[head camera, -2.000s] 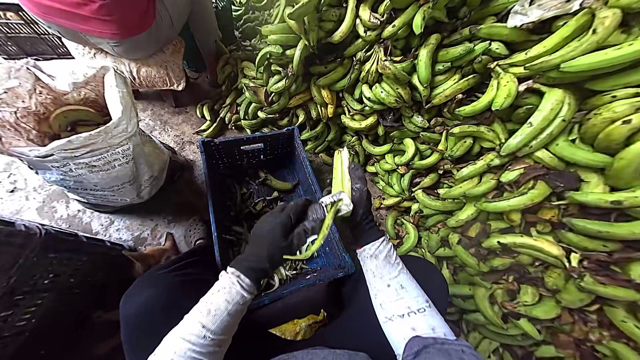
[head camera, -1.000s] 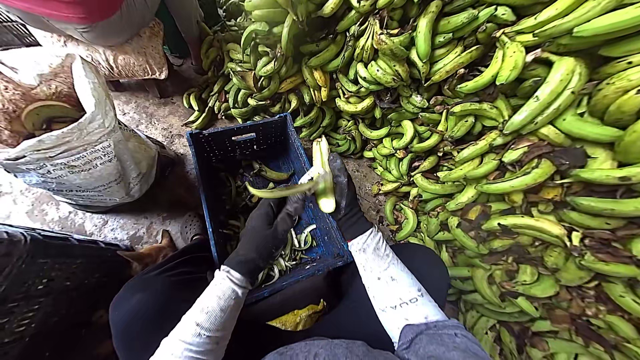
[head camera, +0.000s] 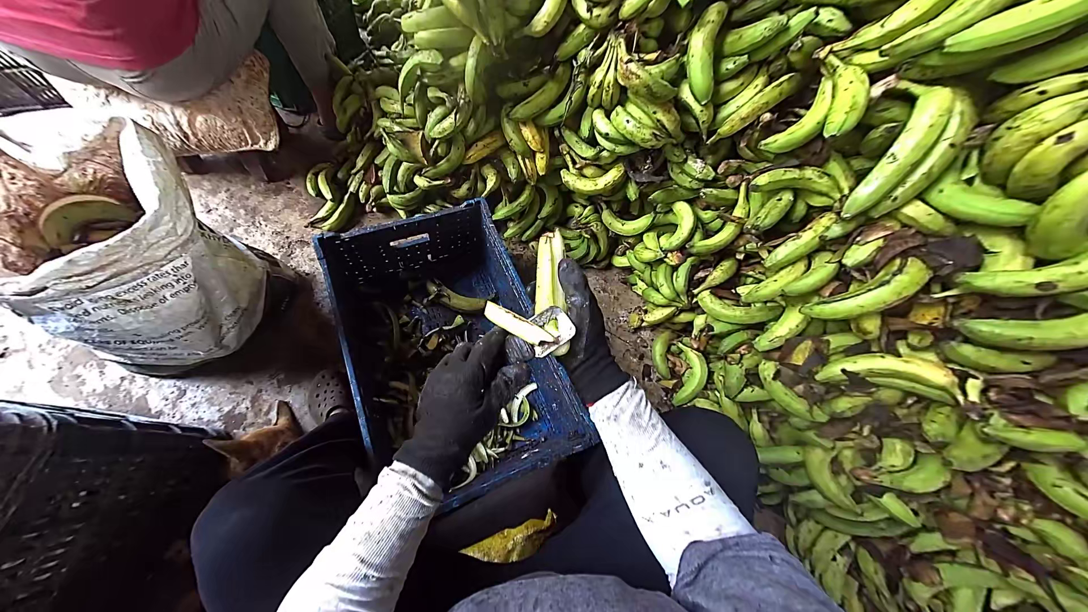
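My left hand (head camera: 463, 395), in a black glove, is closed around the near end of a small whitish peeling tool (head camera: 554, 331), its handle mostly hidden by the fingers. The tool lies against a partly peeled green plantain (head camera: 549, 268), which my right hand (head camera: 586, 327), also gloved, holds upright from the right side. A pale strip of peel (head camera: 517, 323) sticks out to the left from the tool. Both hands are over the right side of a blue plastic crate (head camera: 340, 314), which holds peel scraps (head camera: 518, 408) and a curved peel piece (head camera: 459, 297).
Green plantains (head camera: 765, 187) are heaped ahead and right, with loose peels (head camera: 892, 484) nearer. At left stand a white woven sack (head camera: 187, 289) and a dark crate (head camera: 85, 501); an animal's head (head camera: 259, 446) shows beside my leg. Another person (head camera: 204, 51) sits at the upper left.
The long green strip at the tool has given way to a short pale one pointing up and left. The plantain stays in my right hand.
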